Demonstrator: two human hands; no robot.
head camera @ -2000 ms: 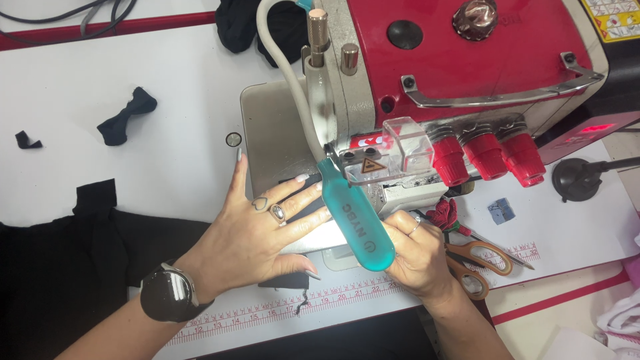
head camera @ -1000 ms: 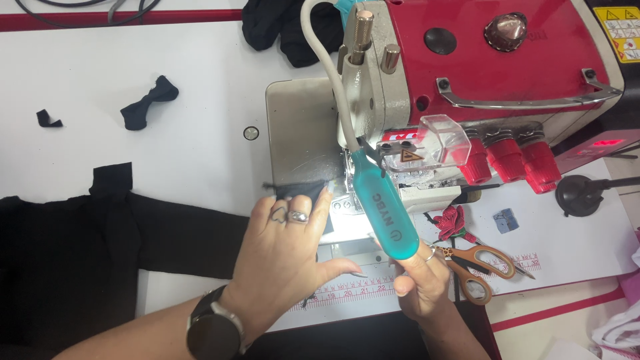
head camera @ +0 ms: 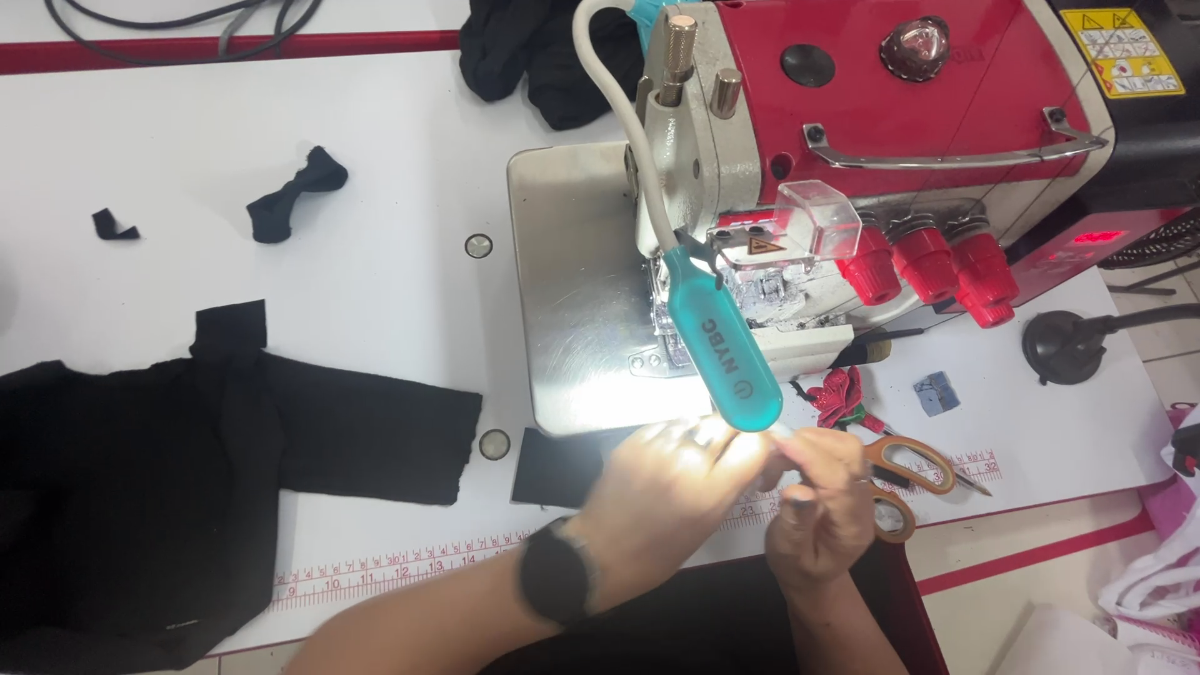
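My left hand point(head camera: 666, 497), blurred and brightly lit, is at the front edge of the metal plate point(head camera: 581, 281) of a red and white overlock sewing machine point(head camera: 900, 103). Its fingers meet those of my right hand point(head camera: 825, 497) just below a teal lamp point(head camera: 727, 347). What either hand holds between the fingertips is hidden by glare and blur. Part of a black fabric piece point(head camera: 553, 467) lies left of my left hand. A black garment point(head camera: 131, 487) with a sleeve point(head camera: 375, 422) lies spread at the left.
Orange-handled scissors point(head camera: 914, 464) lie right of my right hand, beside a red fabric rose point(head camera: 837, 396) and a small denim piece point(head camera: 936, 394). Black scraps point(head camera: 295, 195) lie at the upper left, and bunched black cloth point(head camera: 562, 56) lies behind the plate. A printed ruler point(head camera: 403, 572) runs along the table front.
My left hand has moved off the plate toward the front, and it now meets my right hand. The dark piece seen on the plate one second ago is gone from there.
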